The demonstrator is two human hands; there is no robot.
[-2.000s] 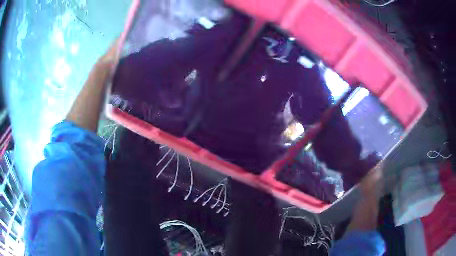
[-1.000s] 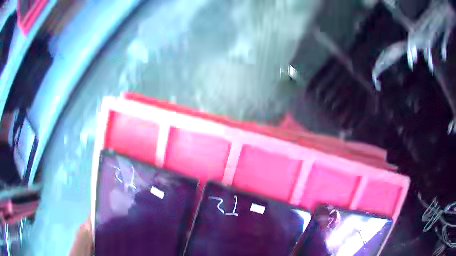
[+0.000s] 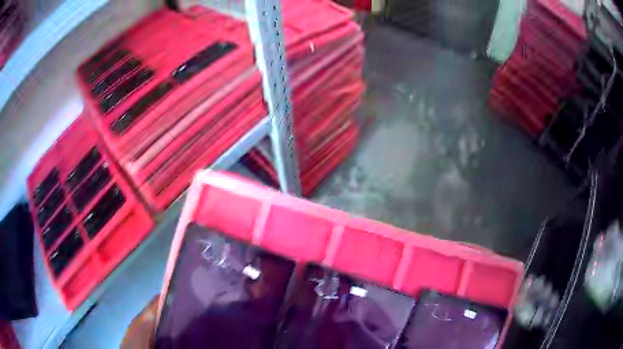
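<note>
A pink-red compartment tray (image 3: 366, 247) is held low in front of me, its bottom cut off by the picture's edge. Three dark glossy tablets (image 3: 225, 293) lie side by side in it, each with a small white label and a pale handwritten mark. A row of bare pink pockets runs along the tray's far side. My left hand (image 3: 140, 328) is at the tray's left edge, gripping it, and only part of it shows. My right hand is not in view.
A storage shelf with a pale metal post (image 3: 274, 102) stands at the left, bearing tray stacks (image 3: 198, 116) and a tray with dark units (image 3: 113, 238). Another tray stack (image 3: 540, 61) stands far right. Cables (image 3: 580, 245) hang at the right. Grey-green floor (image 3: 423, 150) lies ahead.
The view has swung to show the shelf and tray stacks at left. The held tray has gone from close and tilted to low in the picture, and now sits slightly lower and further right.
</note>
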